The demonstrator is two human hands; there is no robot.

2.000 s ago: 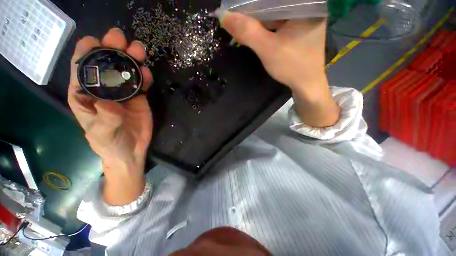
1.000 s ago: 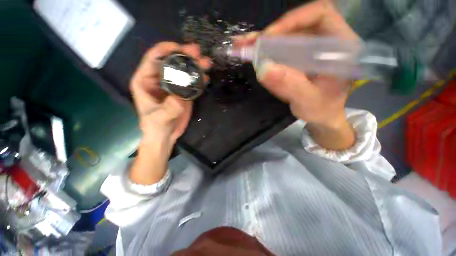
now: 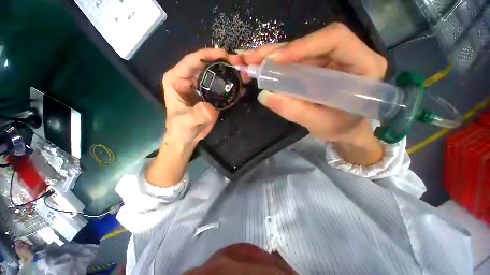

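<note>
My left hand holds a round black device housing between thumb and fingers, its open inside facing up with a pale rectangle showing. My right hand holds a milky dispensing syringe like a pen. Its pinkish needle tip is at the housing's upper right rim; whether it touches cannot be told. A green cap with side wings and a clear air hose are at the syringe's rear. A heap of small metal parts lies on the black work tray beyond my hands.
A white label sheet or block lies on the tray at upper left. A yellow loop and a dark screen with a white edge are on the green bench at left. Red bins stand at right. A clear blister tray is at upper right.
The syringe has swung from the metal parts to the housing, and its tip is now at the housing's rim. My two hands have come together. The view has shifted left.
</note>
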